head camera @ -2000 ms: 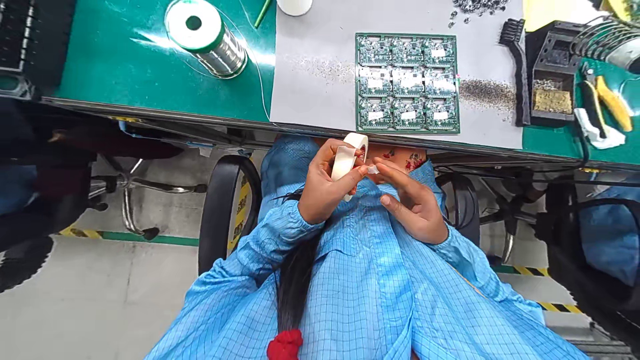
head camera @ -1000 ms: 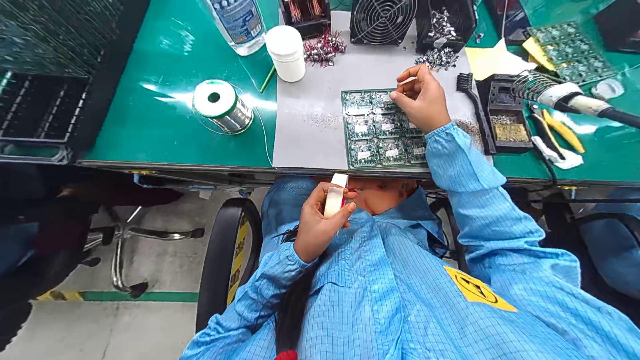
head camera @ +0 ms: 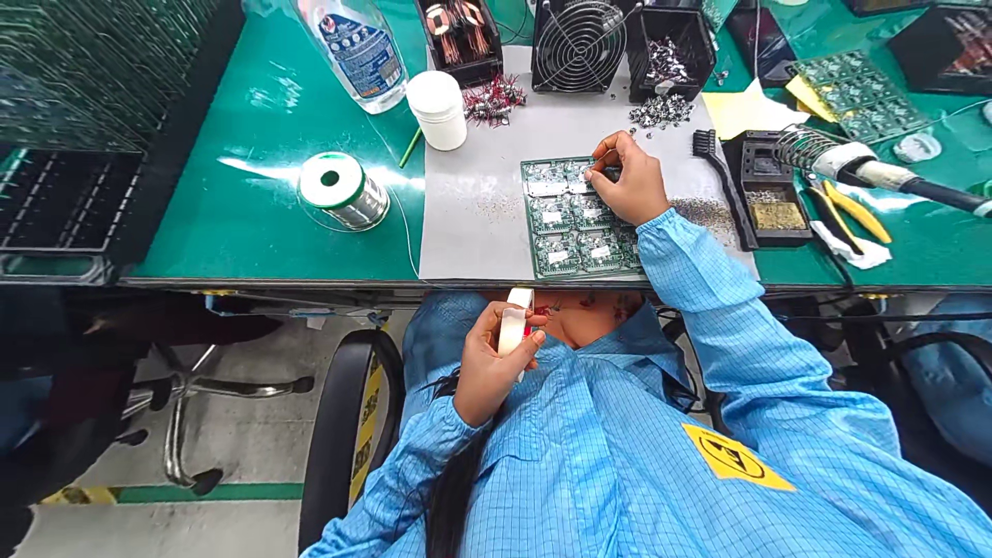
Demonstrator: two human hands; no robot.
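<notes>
My left hand grips a roll of whitish tape over my lap, just below the table edge. My right hand is at the upper part of a green panel of circuit boards, its thumb and forefinger close together at a board in the top row. Whether a piece of tape is between those fingertips cannot be told. Pale patches show on several boards of the panel. The panel lies on a grey sheet, and my right hand and sleeve hide its right side.
A solder wire spool, white jar and clear bottle stand left. Behind are a fan and a black bin of small parts. Rightward are a black brush, soldering iron stand, yellow-handled pliers and a second board panel.
My right hand has moved from beside the tape roll in my lap up to the board panel. My left hand still holds the roll. The view has shifted to show more of the table.
</notes>
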